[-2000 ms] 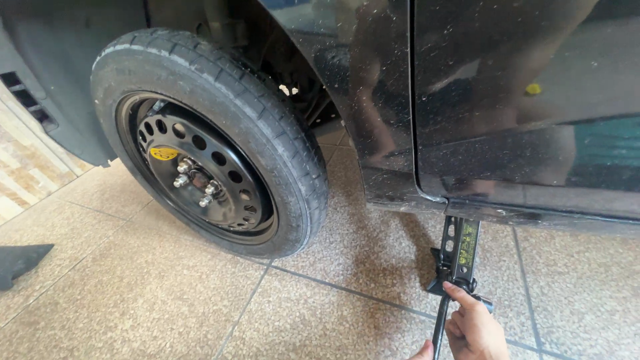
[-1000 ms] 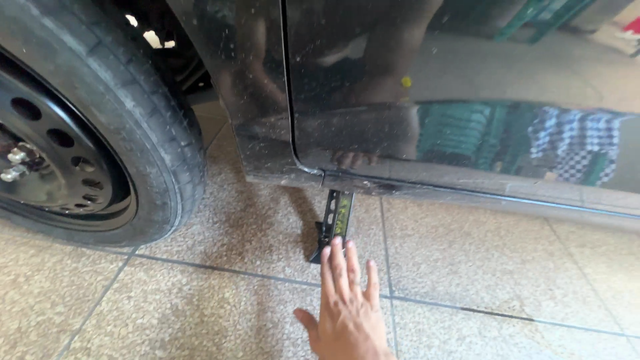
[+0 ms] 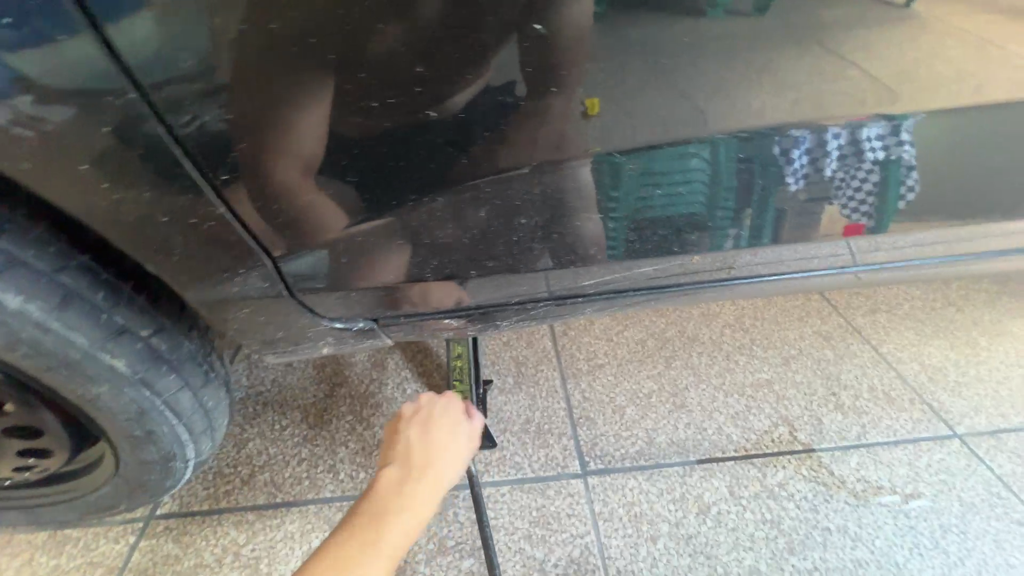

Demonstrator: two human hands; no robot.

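Observation:
A black scissor jack (image 3: 459, 364) with a yellow marking stands under the sill of a dark car (image 3: 640, 280), behind the front edge of the door. My left hand (image 3: 432, 440) comes in from the lower left and is closed at the near end of the jack, where a black metal rod (image 3: 482, 520) meets it; its fingertips are hidden. From there the rod runs down out of the frame. My right hand is not in view.
A tire (image 3: 176, 416) on a black steel wheel (image 3: 48, 448) stands at the left. Speckled floor tiles (image 3: 720, 384) with dark joints lie under the car. The glossy door mirrors a person, green chairs and a checkered cloth.
My right hand, spread open over the jack a second ago, has left the view. My left hand is now closed at the jack and rod. The view has shifted toward the door.

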